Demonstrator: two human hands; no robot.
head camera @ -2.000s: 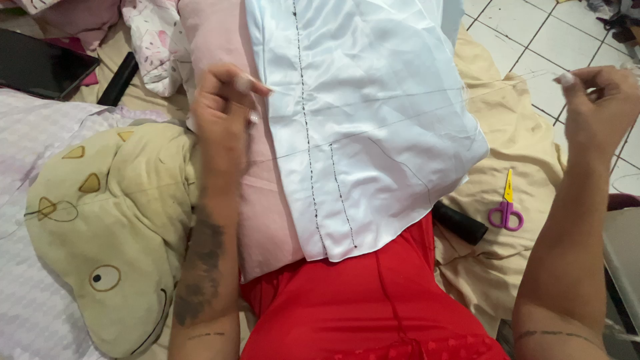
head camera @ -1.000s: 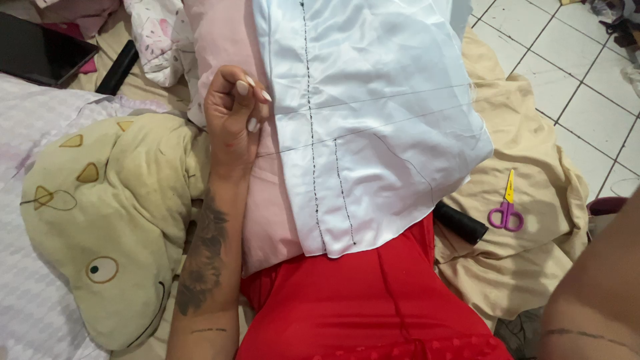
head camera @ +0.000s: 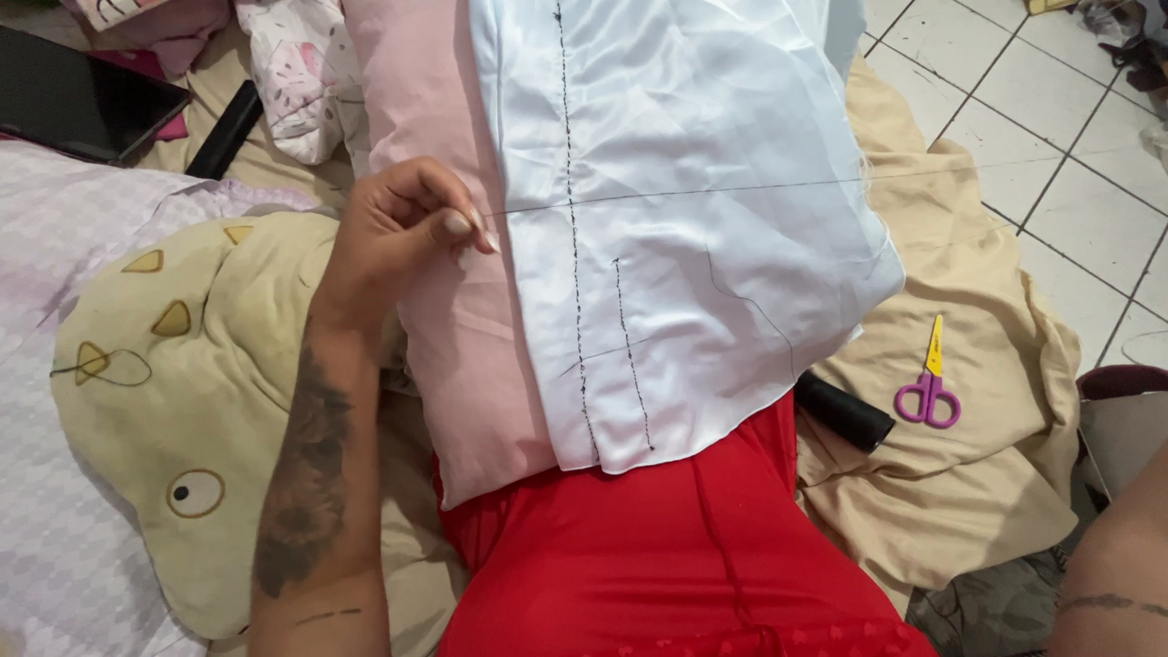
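Note:
Pinched between the fingertips of my left hand is a dark sewing thread, stretched rightward above the white satin cloth and out over the floor. The cloth lies on a pink pillow across my lap and bears a long and a short line of black stitches. Loose dark thread lies on the cloth's lower part. My right hand is out of view; only part of the right forearm shows at the lower right edge. No needle can be made out.
Purple-handled scissors with yellow blades lie on the beige sheet, right of a black thread spool. At left are a cream animal-shaped pillow, a second black cylinder and a dark tablet or phone. Tiled floor is at right.
My right hand, seen raised at the right two seconds ago, has gone out of view. The thread has come to run as one taut line from my left hand to the right.

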